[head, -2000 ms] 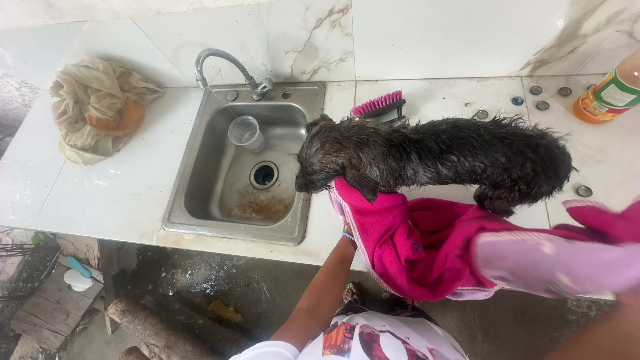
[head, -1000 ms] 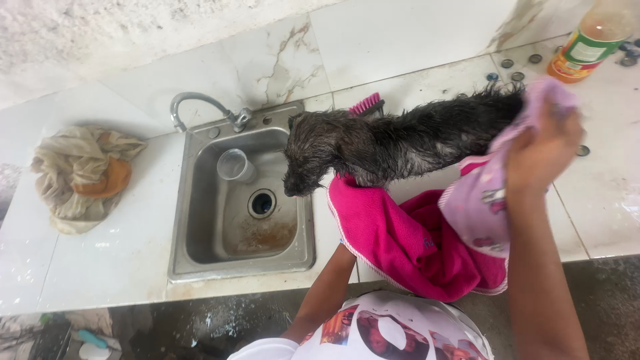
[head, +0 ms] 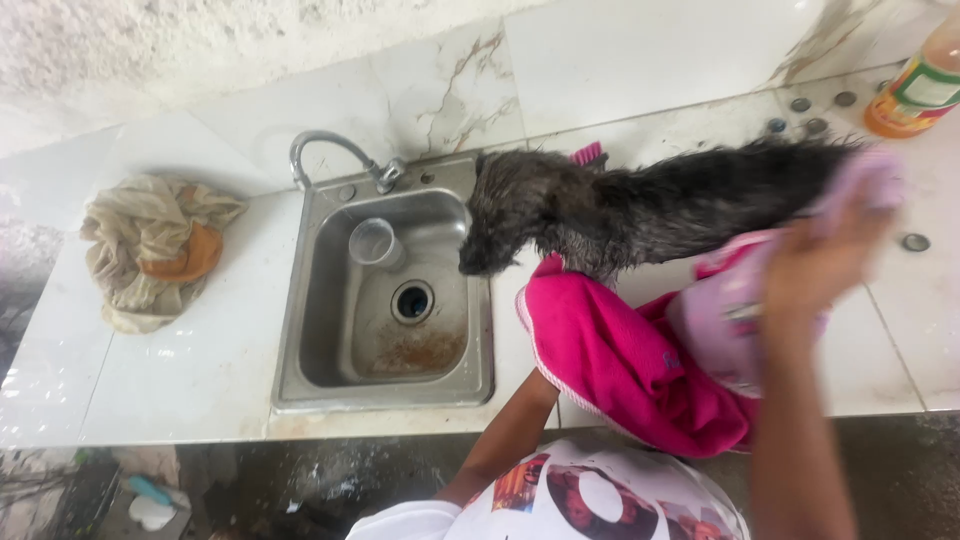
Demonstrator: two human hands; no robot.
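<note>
A wet, dark-haired dog (head: 675, 202) stands on the white tiled counter, its head at the right rim of the steel sink (head: 289, 352). A pink towel (head: 600, 345) with a lilac printed side hangs against its chest and flank. My right hand (head: 825, 255), blurred, holds the lilac part of the towel at the dog's rear. My left forearm reaches under the pink part near the dog's chest; the towel hides my left hand, so its grip does not show.
A clear plastic cup (head: 375, 244) sits in the sink beneath the curved faucet (head: 330, 139). Left lies a crumpled beige cloth (head: 142, 232) with an orange piece. Behind the dog is a pink brush (head: 587, 154). Bottle caps (head: 845, 98) and an orange-liquid bottle (head: 911, 94) are at the right.
My right hand, blurred at the lower right two seconds ago, has come up to the dog's rear with the lilac part of the towel. The dog's head points lower than at first.
</note>
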